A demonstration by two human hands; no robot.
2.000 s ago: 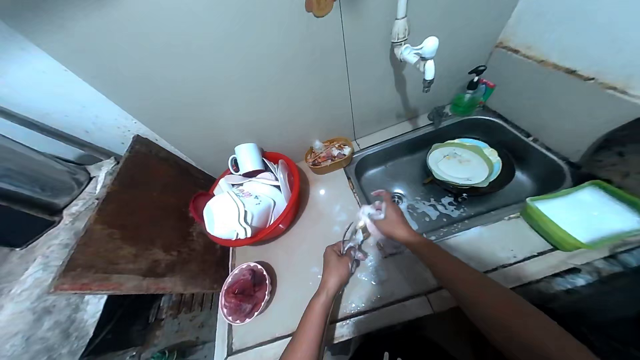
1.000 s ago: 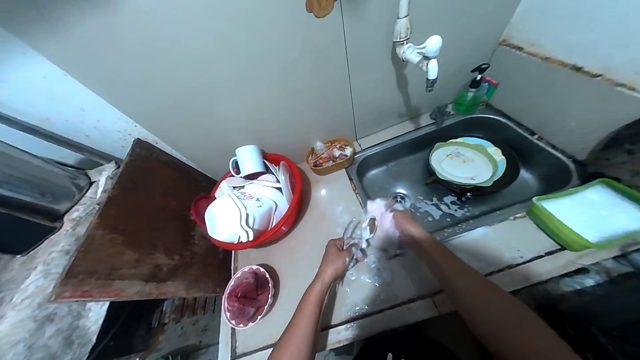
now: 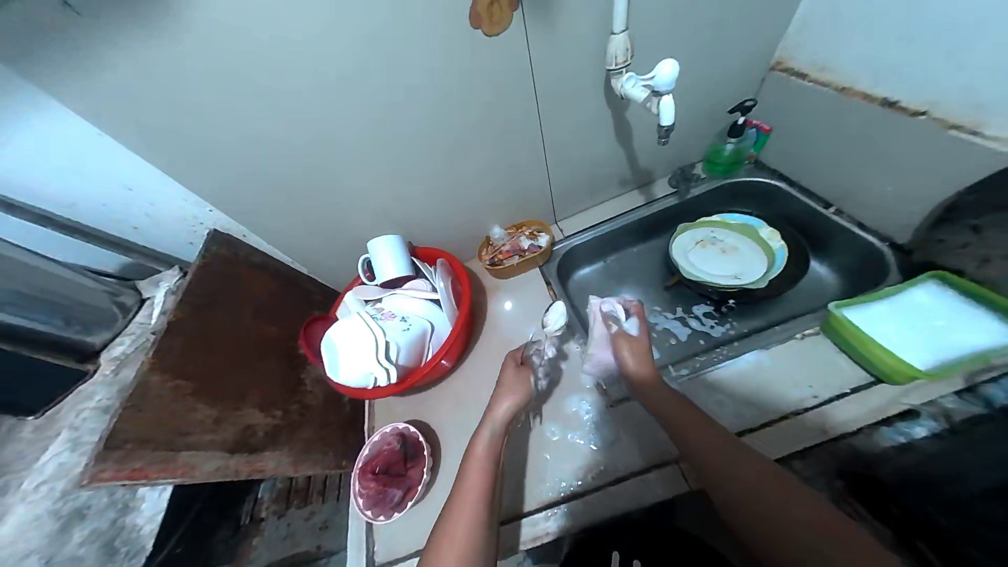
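Observation:
My left hand (image 3: 516, 378) is closed around a bunch of wet metal cutlery over the tiled counter; the bowl of a soapy spoon (image 3: 554, 318) sticks out above it. Just to its right, at the sink's near-left edge, my right hand (image 3: 632, 339) grips a pale pink cloth (image 3: 600, 339) covered in suds. The cloth and the spoon are apart. Foam and water drops lie on the counter below both hands. In the steel sink (image 3: 606, 268), stacked green-rimmed plates (image 3: 723, 253) rest on a dark pan.
A red basin (image 3: 457, 335) of white dishes and a mug (image 3: 389, 260) stands left. A small basket of scraps (image 3: 516, 249) sits by the wall, a pink bowl (image 3: 392, 472) near the front. Right are a green tub of suds (image 3: 874, 339) and a soap bottle (image 3: 726, 157); a tap (image 3: 665, 110) hangs above.
My right hand and the cloth have come away from the cutlery, to the right. The spoon's bowl now shows uncovered above my left hand.

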